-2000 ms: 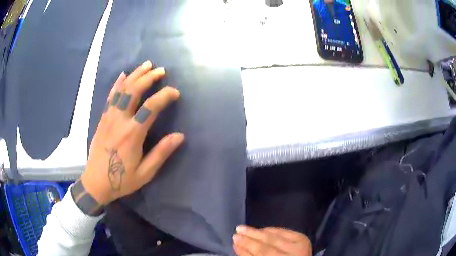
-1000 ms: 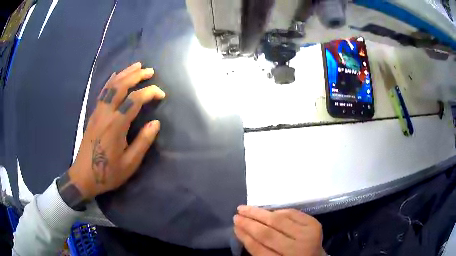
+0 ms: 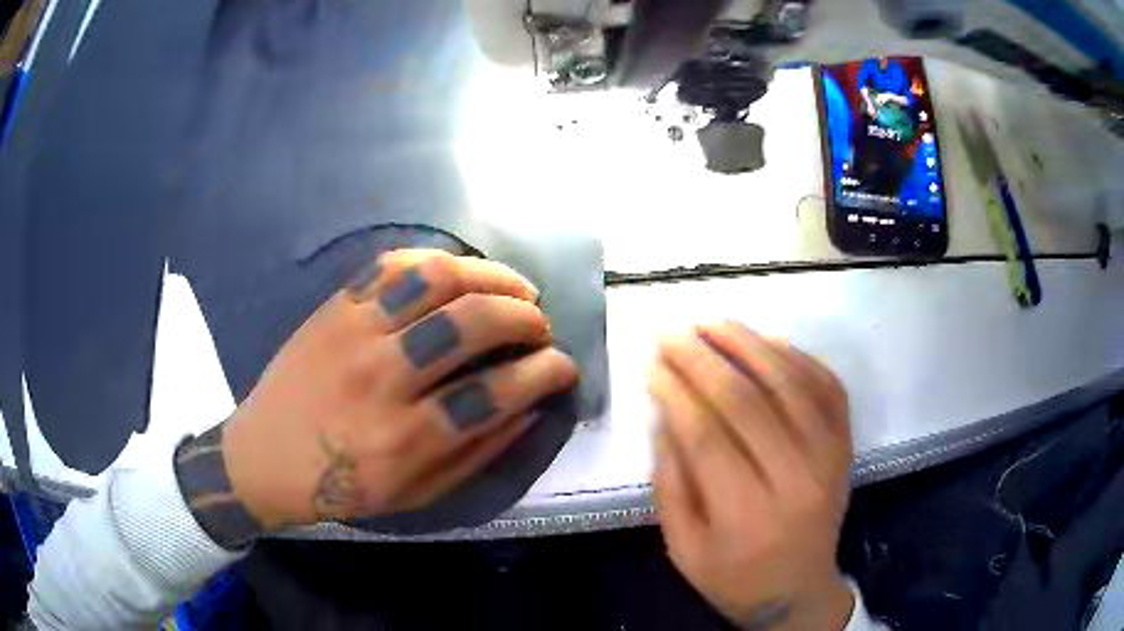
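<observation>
The dark grey-blue cloth panel [image 3: 358, 136] lies on the white machine bed left of the bright lamp glare. Its near part is folded and bunched under my left hand. My left hand [image 3: 419, 370] lies on the fold with fingers bent; a bit of cloth shows around its fingertips and below it. Its thumb is hidden, so its grip cannot be told. My right hand [image 3: 752, 456] is blurred, just right of the cloth's edge, over the white table front. Its fingers are close together and I see no cloth in it. The machine head [image 3: 641, 37] is above.
A lit smartphone [image 3: 883, 160] lies right of the presser area. A thin yellow-green and blue tool [image 3: 1014, 240] lies right of it. Long dark cloth pieces [image 3: 93, 308] lie at the left. Dark cloth with loose threads [image 3: 986, 542] is at the lower right.
My left hand has moved right, and the cloth's near edge is now folded up under it. My right hand has let go of the cloth's lower corner and moved up onto the table front.
</observation>
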